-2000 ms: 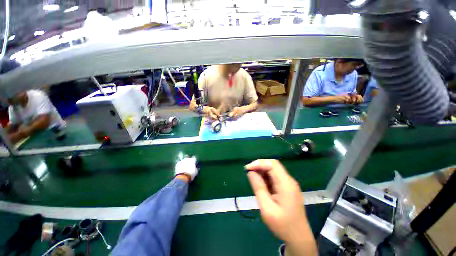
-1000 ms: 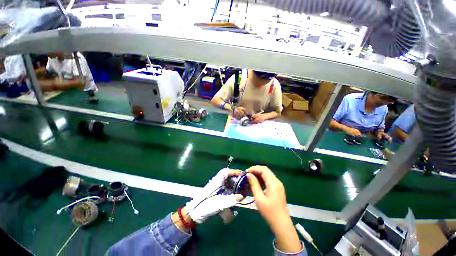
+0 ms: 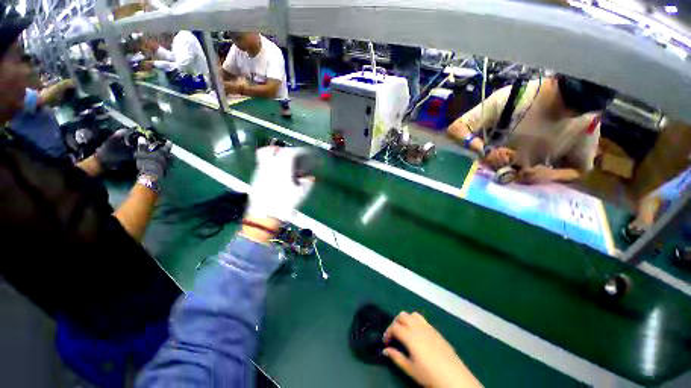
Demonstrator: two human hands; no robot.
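My left hand (image 3: 279, 186), in a white glove, reaches over the edge of the green conveyor (image 3: 345, 203). It is blurred; a dark round thing shows at its fingers, and whether it is gripped is unclear. My bare right hand (image 3: 424, 350) is low in the view, its fingers on the right side of a black round part (image 3: 369, 332) on the green bench. Partly assembled stators (image 3: 303, 241) with white leads lie on the bench below my left hand, partly hidden by the glove and wrist.
A black cable heap (image 3: 204, 212) lies left of my glove. A neighbour in dark clothing with grey gloves (image 3: 151, 159) works close on my left. A round motor part (image 3: 617, 286) is on the conveyor at right. A white control box (image 3: 367, 114) and seated workers are opposite.
The view has swung left. My hands, together around a dark round part before, are now apart. My left hand has moved left over the conveyor edge; my right is down at the bench.
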